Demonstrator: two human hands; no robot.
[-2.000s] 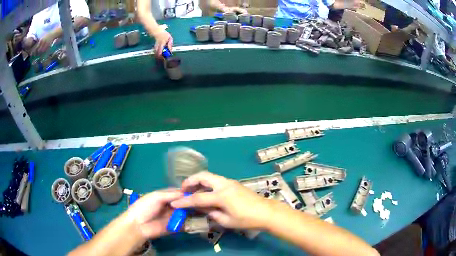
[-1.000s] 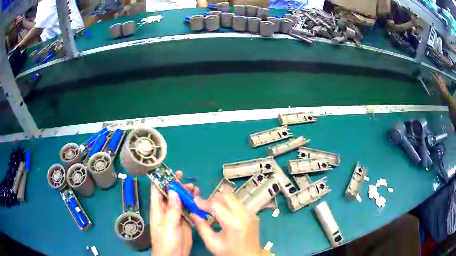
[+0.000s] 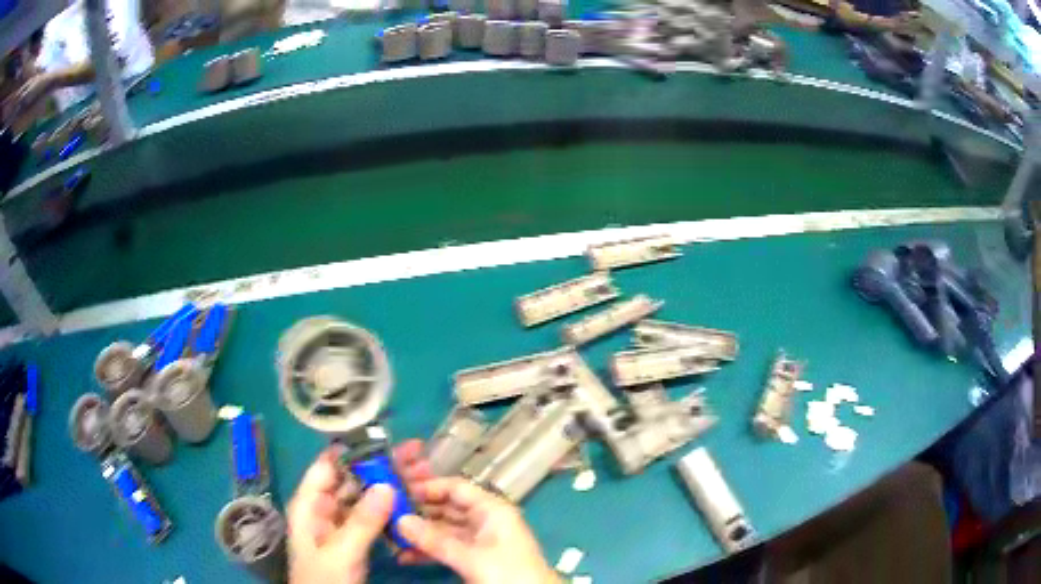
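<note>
A part-assembled handheld fan (image 3: 333, 376) is held over the bench, its round spoked head up and away from me, its open handle towards me. A blue battery (image 3: 382, 491) lies in the handle. My left hand (image 3: 333, 519) grips the handle from the left. My right hand (image 3: 462, 527) holds its lower right side, fingers at the battery's near end. The circuit board between head and battery is blurred. Loose beige-grey handle covers (image 3: 519, 376) lie in a pile right of my hands.
More part-assembled fans (image 3: 183, 394) stand and lie at the left. White pads (image 3: 833, 418) and dark grey fans (image 3: 927, 299) are at the right. The green conveyor belt (image 3: 514, 171) runs beyond the pale rail (image 3: 502, 251). Fan heads (image 3: 499, 37) stand on the far bench.
The view has shifted, so the bench items appear further left. The fan has turned more upright. My right hand has moved from above the battery to the handle's side.
</note>
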